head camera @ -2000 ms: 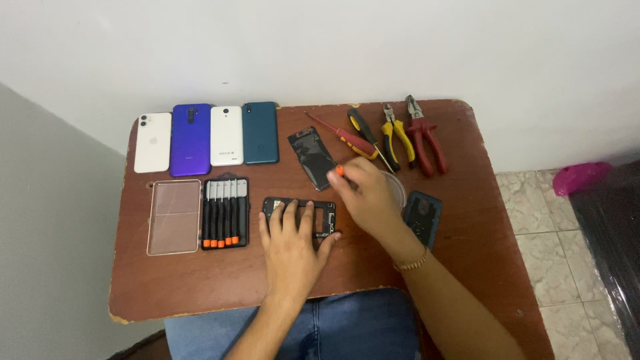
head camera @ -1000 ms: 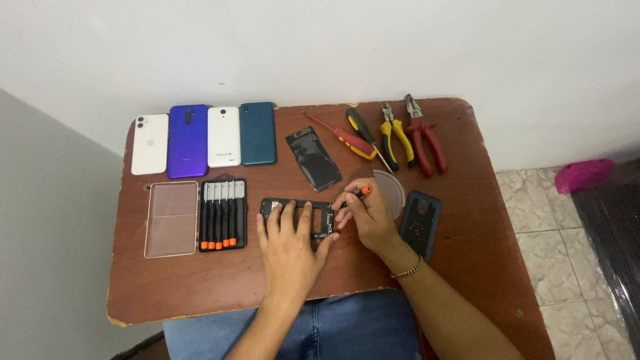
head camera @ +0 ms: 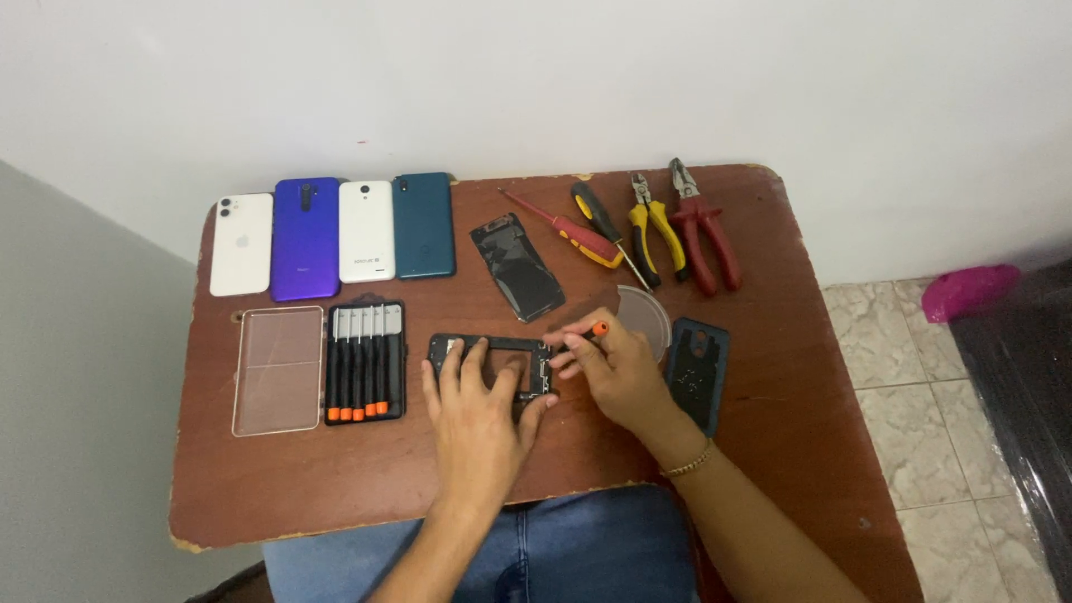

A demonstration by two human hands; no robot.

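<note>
My left hand (head camera: pixel 481 419) lies spread over a black phone mid-frame (head camera: pixel 540 368), its fingertips and thumb pressing the frame against the wooden table. My right hand (head camera: pixel 611 368) grips a small precision screwdriver (head camera: pixel 598 329) with an orange cap, held at the frame's right end; whether its tip touches the frame cannot be told. Above them lies a detached phone screen (head camera: pixel 519 268), at a slant. Partly behind my right hand is a clear round dish or lid (head camera: pixel 649 322). A dark blue phone back cover (head camera: pixel 697 373) rests beside my right wrist.
Four phones, white (head camera: pixel 243 245), purple (head camera: pixel 306 243), white (head camera: pixel 367 234) and teal (head camera: pixel 424 226), line the back left. An open screwdriver case (head camera: pixel 366 364) has its clear lid (head camera: pixel 279 373) alongside. Red (head camera: pixel 578 234) and black-yellow (head camera: pixel 599 213) screwdrivers, yellow-black cutters (head camera: pixel 657 230) and red pliers (head camera: pixel 703 234) lie behind.
My right hand has come down from near the detached screen to the right end of the phone frame, still holding the screwdriver. My left hand stays on the frame.
</note>
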